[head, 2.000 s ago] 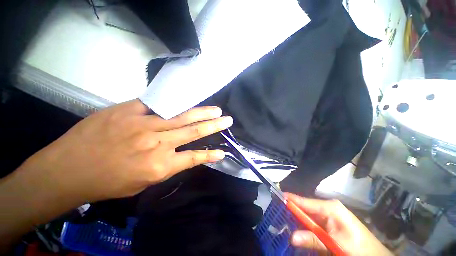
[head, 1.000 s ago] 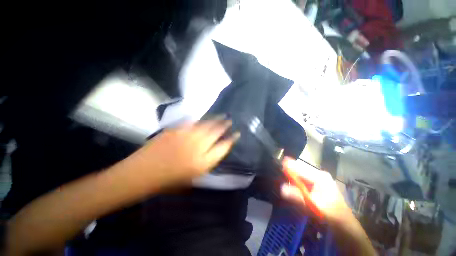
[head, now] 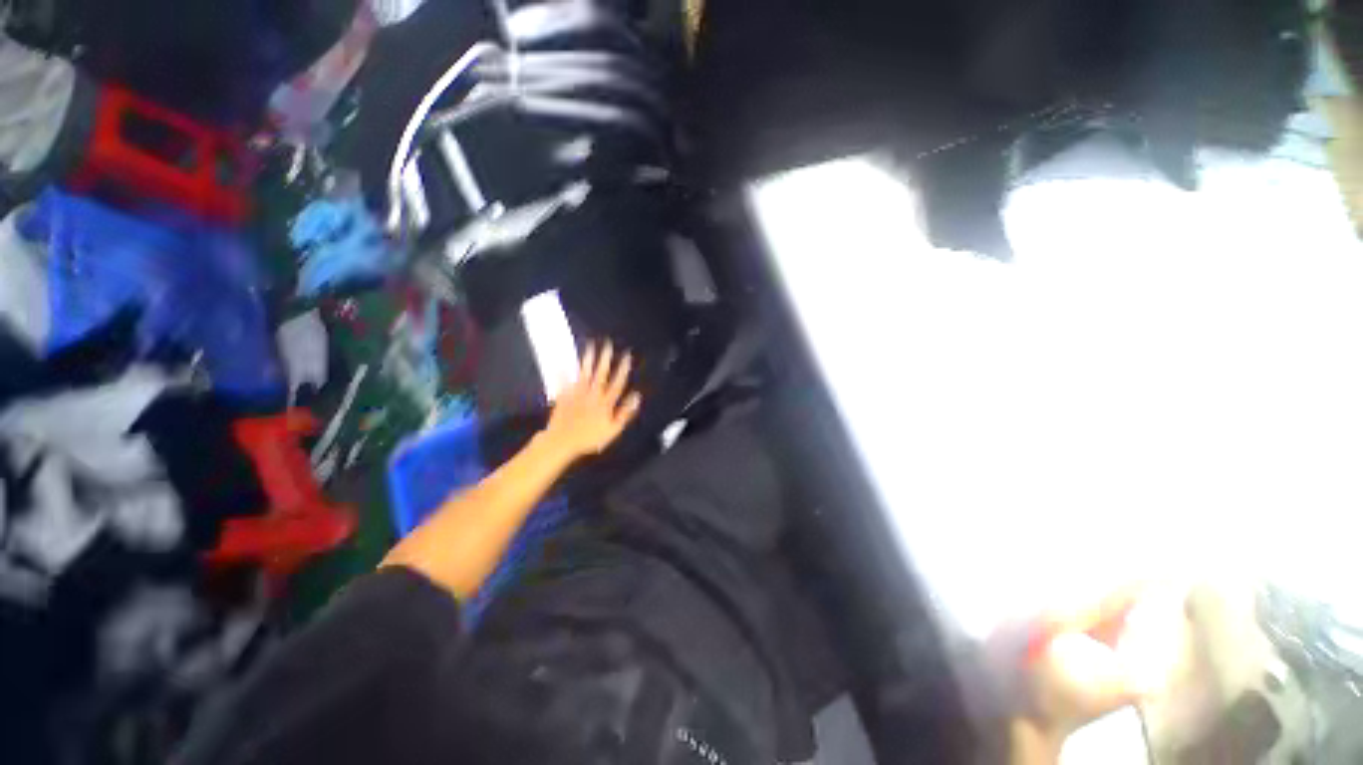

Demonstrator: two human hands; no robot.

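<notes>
The view is blurred. My left hand (head: 592, 404) lies with fingers spread on black cloth, its fingertips beside a white rectangular patch (head: 550, 341). It does not visibly grip anything. The black cloth (head: 598, 269) lies in a dark heap left of the white table. My right hand (head: 1106, 673) is at the lower right over the table's near corner, washed out by glare. Orange-red handles of the scissors (head: 1109, 625) show in it; the blades cannot be made out.
The white table (head: 957, 404) is at right, with dark cloth (head: 957, 90) along its far side. Striped black-and-white pieces (head: 583, 67) lie at the top. At left are blue baskets (head: 165, 292), red plastic parts (head: 284, 493) and scraps. Dark-clothed legs (head: 673, 568) are below.
The view has swung left and down. My left hand has left the panel on the table and is now on the cloth heap. My right hand has stayed near the table with the scissors.
</notes>
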